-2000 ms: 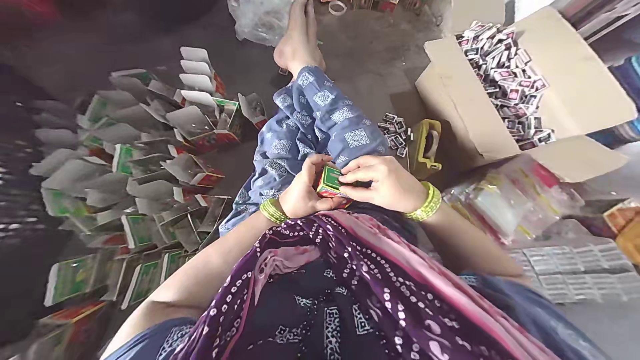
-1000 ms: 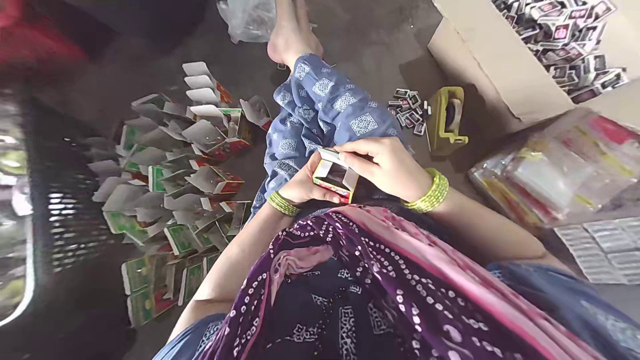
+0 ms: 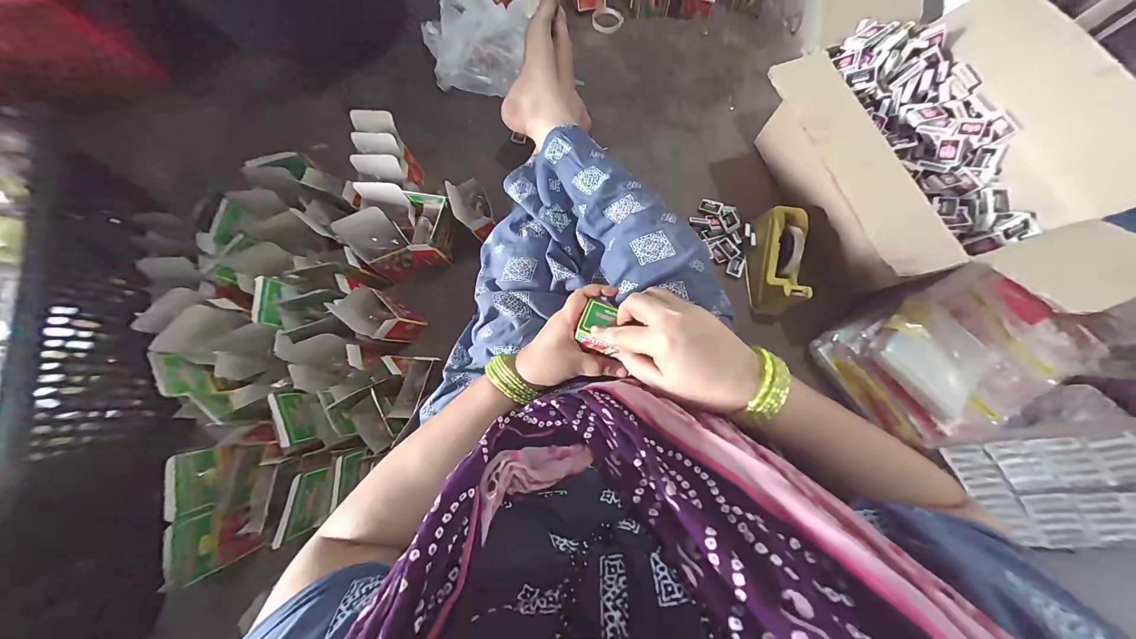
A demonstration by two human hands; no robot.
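Note:
My left hand [image 3: 568,342] is closed around a small green and red cardboard box [image 3: 597,321], held above my lap. The fingers of my right hand [image 3: 670,342] press on the box's green top, which looks closed. On the floor at the left, many open-topped green and red cardboard boxes [image 3: 295,302] stand in a cluster with their flaps up. A large cardboard carton [image 3: 843,173] at the upper right holds a heap of small dark and white packets [image 3: 945,133]. More such packets [image 3: 723,232] lie loose on the floor near my knee.
A yellow tape dispenser [image 3: 770,275] stands right of my leg. Clear plastic bags [image 3: 958,355] and stacked silvery packs [image 3: 1052,488] lie at the right. A plastic bag [image 3: 482,49] is by my foot, near a roll of tape [image 3: 607,19]. A dark perforated crate [image 3: 84,355] is at the far left.
One second ago the small box showed an open top with a dark inside; now its green face is up under my right fingers. The view has shifted.

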